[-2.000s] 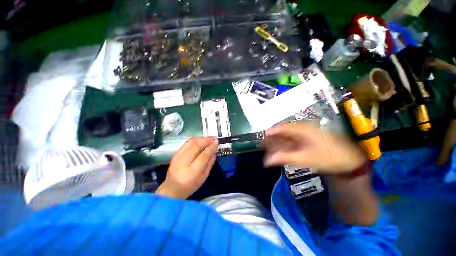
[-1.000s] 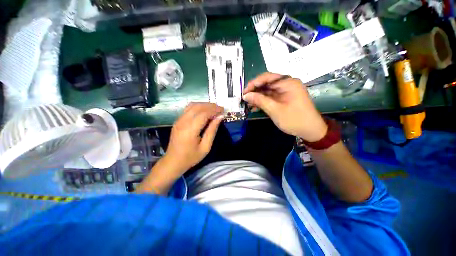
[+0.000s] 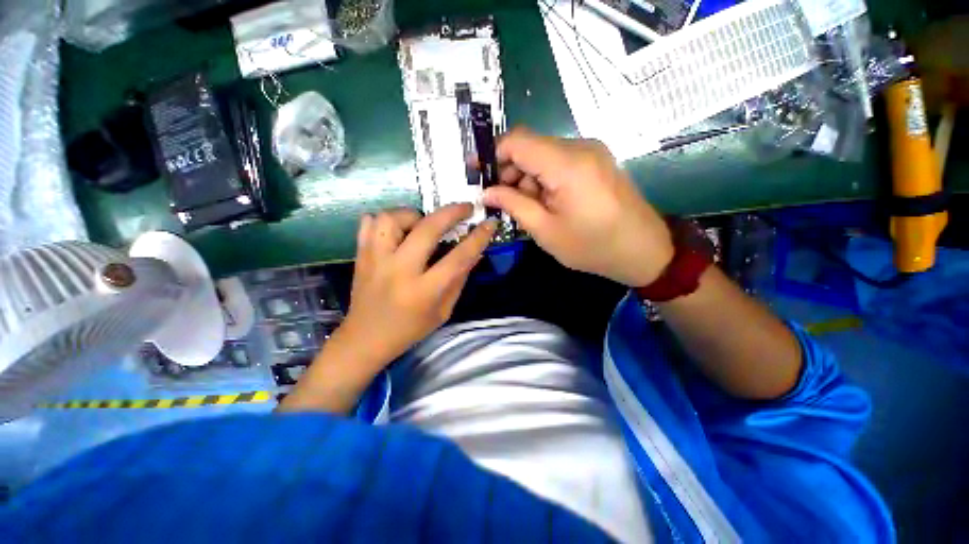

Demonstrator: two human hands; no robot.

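Observation:
A silver-white phone mid-frame (image 3: pixel 436 90) lies upright at the bench's front edge, with a dark slot down its middle. A narrow black strip (image 3: pixel 483 136) lies over the frame's slot, its lower end between the fingers of my right hand (image 3: pixel 590 207). My left hand (image 3: pixel 409 282) is bare, with its fingertips on the frame's lower end. The fingertips hide part of that end, and I cannot tell whether they pinch a small part there.
Black phone batteries (image 3: pixel 197 149) are stacked at left, beside a crumpled clear dish (image 3: pixel 308 133). A white labelled box (image 3: pixel 282 40) and clear screw dish (image 3: pixel 364 21) stand behind. Printed paper (image 3: pixel 723 69) and a yellow screwdriver (image 3: pixel 912 159) are at right. A white fan (image 3: pixel 64 308) is lower left.
The black strip, held level between both hands two seconds ago, now lies lengthwise over the frame. My right hand has moved in over the frame. The view has shifted closer to the bench edge.

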